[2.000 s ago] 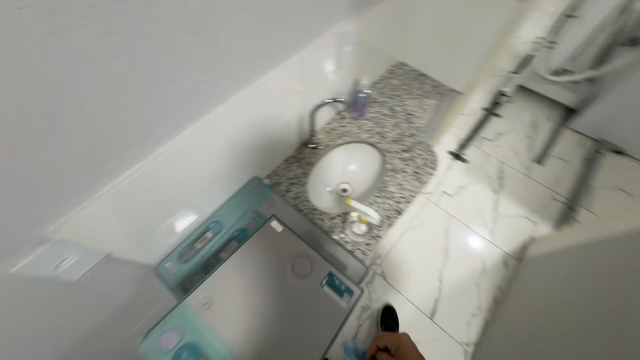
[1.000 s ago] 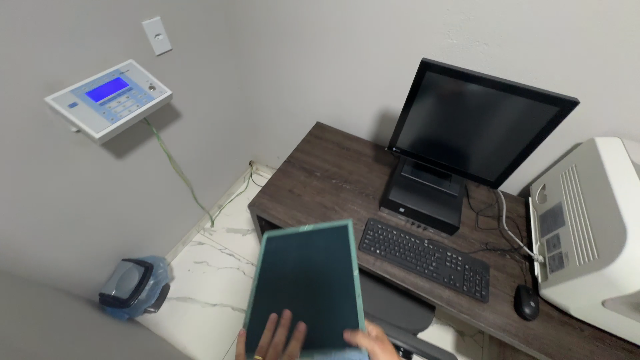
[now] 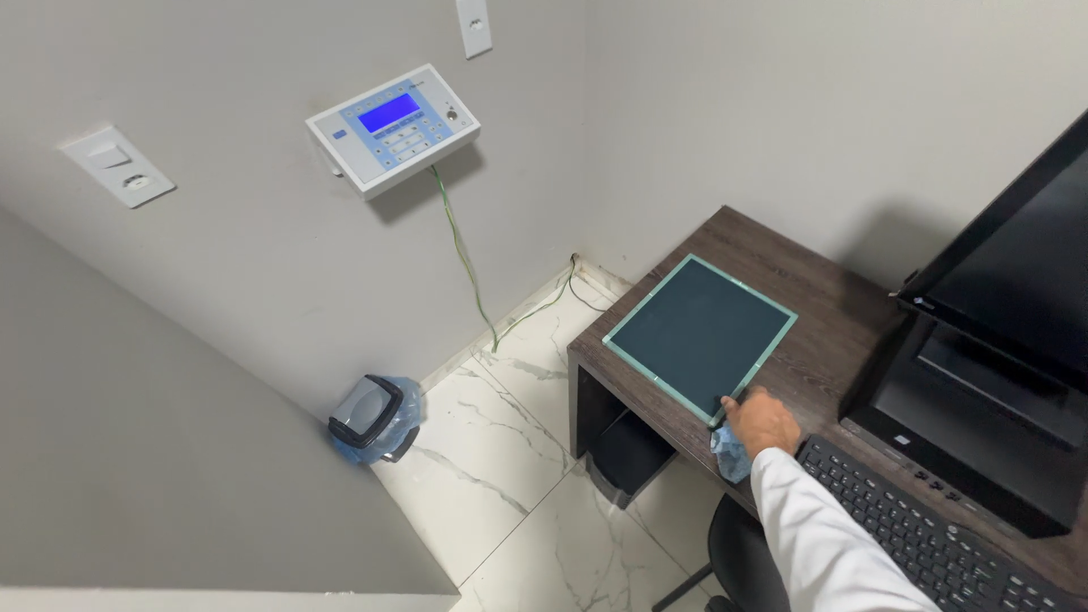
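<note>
A flat rectangular panel [image 3: 701, 336] with a dark face and a pale green rim, resembling an X-ray cassette, lies on the corner of the dark wood desk [image 3: 790, 361]. My right hand [image 3: 763, 422], in a white sleeve, is at the panel's near corner, its thumb against the rim. Crumpled light blue cloth or thin sheet [image 3: 731, 455] is bunched in that hand and hangs by the desk's front edge. The fingertips are partly hidden. My left hand is out of view.
A black keyboard [image 3: 901, 527] and a black monitor [image 3: 1020, 280] on its base stand at the right. A control box [image 3: 395, 127] hangs on the wall, its cable [image 3: 459, 246] running to the floor. A lidded bin [image 3: 370, 412] and a black chair [image 3: 748, 552] are below.
The panel, held in both hands one second ago, now lies on the desk. My left hand has left the view. The view has swung left from the monitor.
</note>
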